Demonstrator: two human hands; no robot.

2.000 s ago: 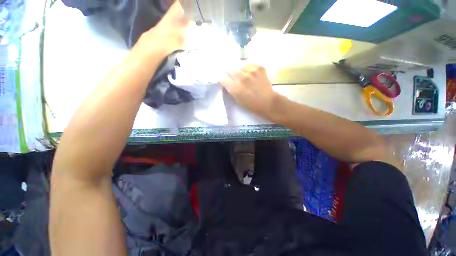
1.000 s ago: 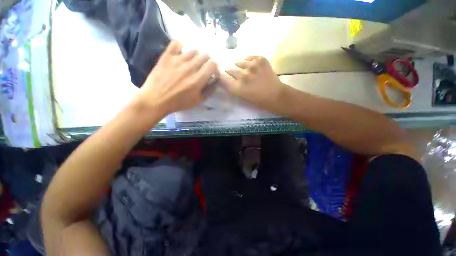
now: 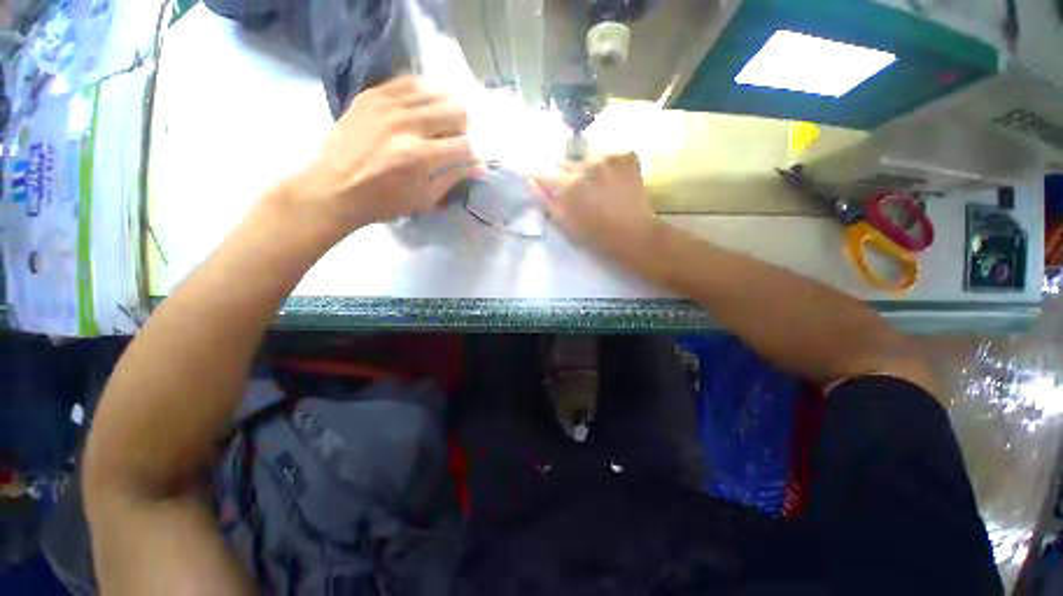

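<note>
A white fabric piece (image 3: pixel 508 207) with a thin dark edge lies on the pale table just in front of the needle area (image 3: pixel 576 130). My left hand (image 3: pixel 402 151) grips the cloth on its left side, fingers bent. My right hand (image 3: pixel 600 200) has its fingertips on the white piece's right side, close to the needle area. A dark grey garment (image 3: pixel 338 47) runs from the back left down to my left hand. Glare hides where the white and grey cloth meet and the exact needle point.
Scissors (image 3: pixel 888 238) with red and yellow loops lie at the right, beside a small dark case (image 3: pixel 994 247). The machine's teal panel (image 3: pixel 839 58) overhangs the back right. A plastic packet (image 3: pixel 53 175) is at the left edge. Grey garments (image 3: pixel 350 466) and a blue crate (image 3: pixel 744 431) are below the table.
Since two seconds ago, my left hand has come down from the back to the cloth's left side. The dark bunched cloth between my hands has given way to a flatter white piece.
</note>
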